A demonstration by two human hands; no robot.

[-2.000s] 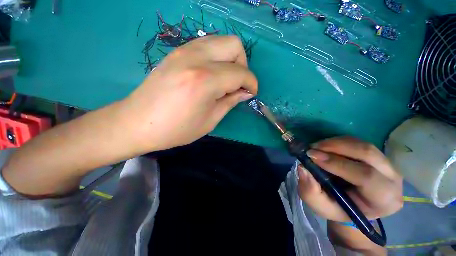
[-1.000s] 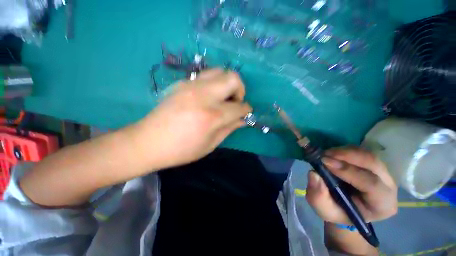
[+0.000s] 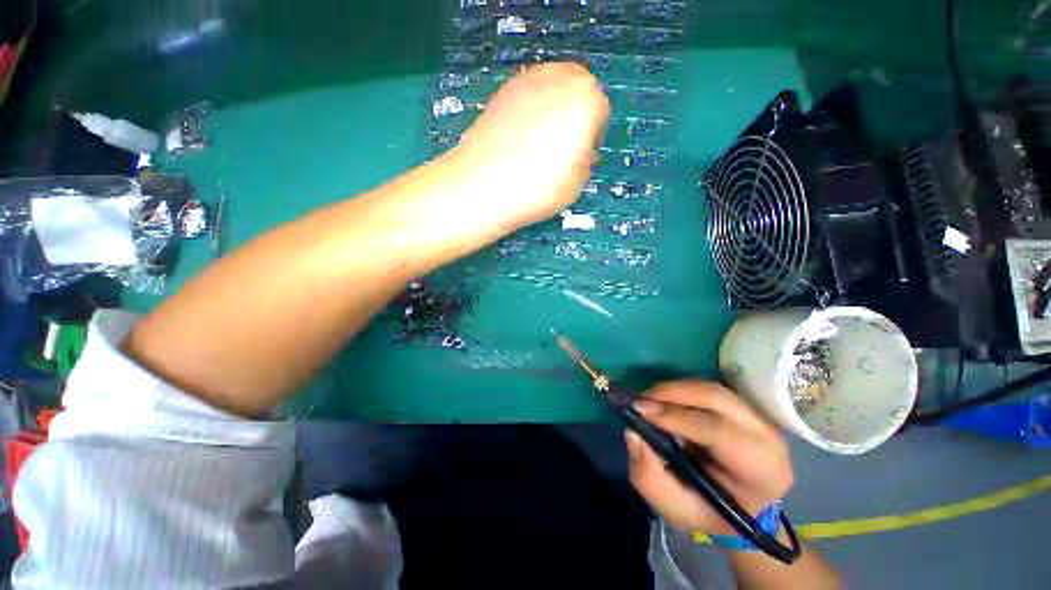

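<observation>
My left hand [image 3: 536, 138] reaches far forward over the rows of finished board assemblies [image 3: 634, 225] on the green mat. Its fingers curl away from view, so what they hold is hidden. My right hand [image 3: 715, 444] is shut on the black handle of the soldering iron [image 3: 582, 363], near the mat's front edge. The iron's coppery tip points up and left, and touches no board. A tangled pile of wired components [image 3: 432, 314] lies on the mat below my left forearm.
The fume extractor fan [image 3: 755, 219] stands at the right with black units behind it. The off-white tip-cleaning pot [image 3: 749, 352] is right of the iron. A white strip [image 3: 588, 303] lies before the rows. A clear plastic bag [image 3: 81, 231] and white bottle [image 3: 115, 130] are at the left.
My left hand has moved from the small board near the iron tip forward over the rows. The board is no longer visible. The view has shifted, showing more rows and the whole fan.
</observation>
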